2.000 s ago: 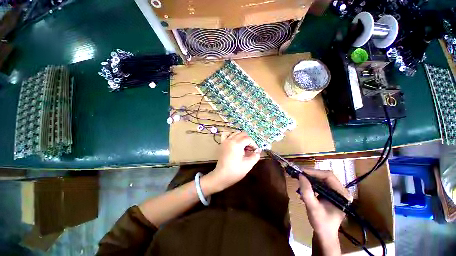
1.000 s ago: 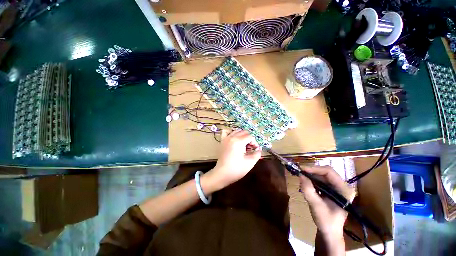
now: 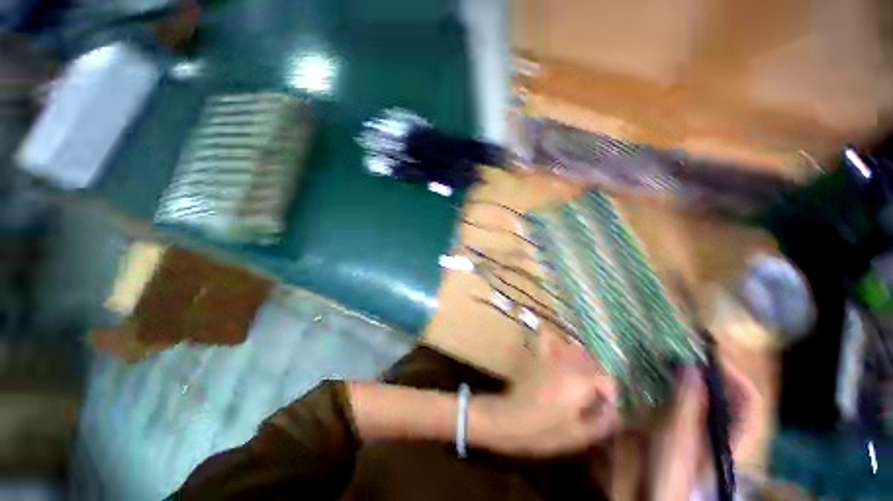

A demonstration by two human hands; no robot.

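Note:
The whole view is blurred. The green-and-cream PCB panel [image 3: 612, 294] lies slanted over the cardboard work mat [image 3: 446, 328]. Thin dark leads with pale discs [image 3: 529, 318] run from its left side. My left hand [image 3: 573, 401] is at the panel's near end, its fingertips closed on the edge; blur hides the exact grip. My right hand [image 3: 700, 421] is just right of that end, with its fingers by the panel and around the black soldering iron [image 3: 722, 416]. The iron's tip cannot be made out.
A lead bundle [image 3: 441, 157] lies left of the cardboard, and a panel stack [image 3: 240, 166] stands further left. A white object [image 3: 88, 117] is at the far left. The round tin [image 3: 776, 294] is right of the panel. The cardboard screen [image 3: 666, 73] stands behind.
The view has swung left and tilted, so the bench things appear further right. My right hand has come closer to my left at the panel's near end, and the iron now points upward in the picture.

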